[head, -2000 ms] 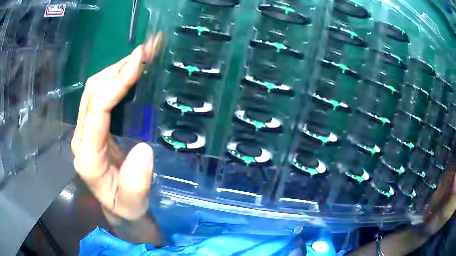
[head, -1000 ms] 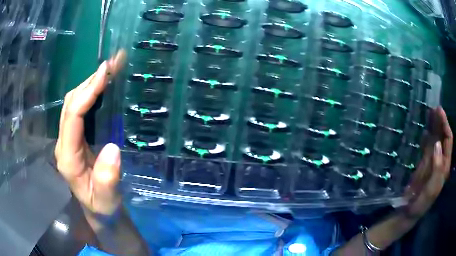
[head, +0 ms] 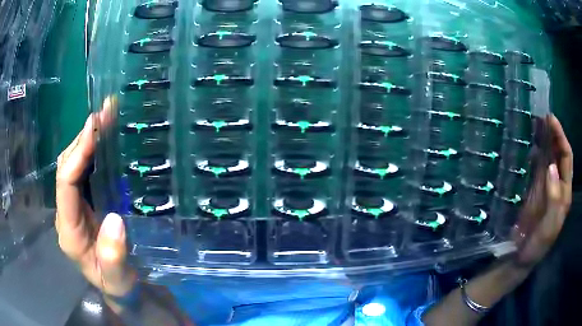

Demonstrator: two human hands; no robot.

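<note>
A large clear blister tray [head: 264, 146] fills the middle of the view, close to the camera. It holds rows of round black components [head: 300, 207] with shiny rings and green marks. Its nearest row of pockets holds no black parts. My left hand [head: 89, 210] holds the tray's left edge, thumb on the near side and fingers behind. My right hand [head: 547, 197] holds the right edge, its fingers partly seen through the plastic.
A stack of clear trays [head: 25, 146] stands at the left with a small red and white label. Green mat [head: 64, 121] shows between it and the held tray. A grey surface [head: 29, 267] lies at lower left. More clear plastic shows at the upper right corner.
The tray and my left hand have moved left in the view. The tray now looks more level and centred. My right hand, mostly cut off at first, now shows at the right edge.
</note>
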